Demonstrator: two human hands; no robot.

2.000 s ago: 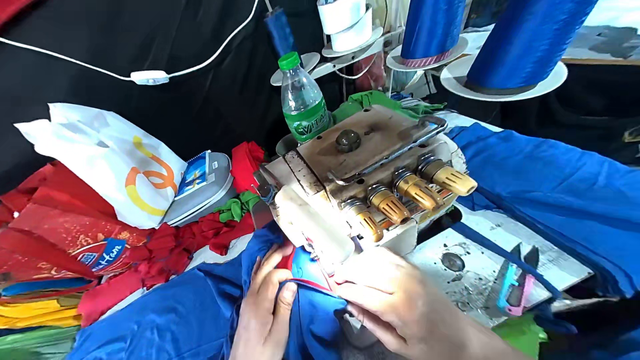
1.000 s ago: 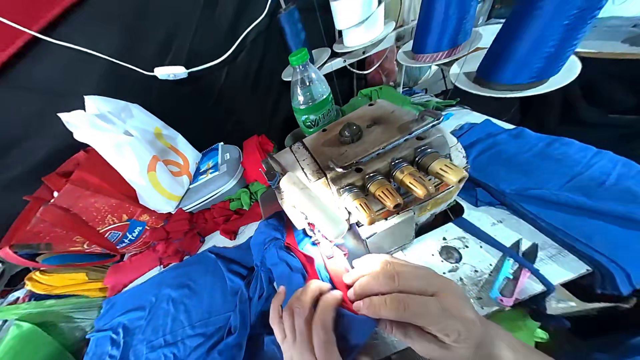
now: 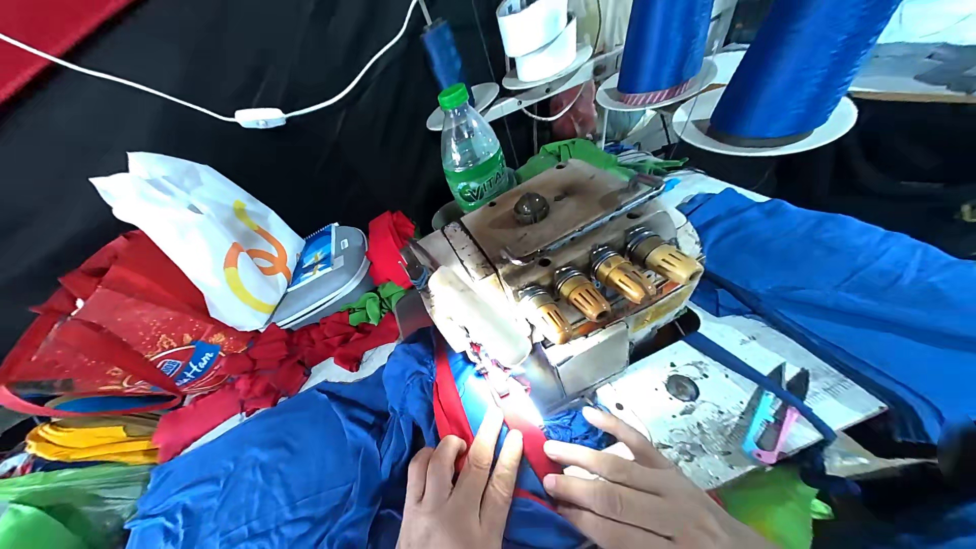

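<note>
An overlock sewing machine point(image 3: 564, 244) with yellow tension dials stands in the middle, its lamp lighting the presser foot point(image 3: 499, 381). Blue fabric point(image 3: 305, 457) with a red band point(image 3: 450, 396) lies at the foot and spreads to the left. My left hand point(image 3: 461, 488) rests on the cloth just before the foot, fingers spread flat and pointing at it. Right of it, my right hand point(image 3: 633, 488) touches the red strip point(image 3: 531, 442) with its fingertips, fingers apart. Neither hand pinches the cloth. The needle is lost in glare.
Thread snips point(image 3: 774, 419) lie on the machine's right plate. More blue fabric point(image 3: 854, 274) covers the right side. A water bottle point(image 3: 473, 152) and blue thread cones point(image 3: 801, 76) stand behind. At left are a white plastic bag point(image 3: 198, 236), a grey case point(image 3: 335, 274) and red scraps point(image 3: 328, 339).
My left hand, with curled fingers a second ago, now has its fingers stretched flat toward the presser foot. My right hand has let go its pinch on the red edge and spread its fingers.
</note>
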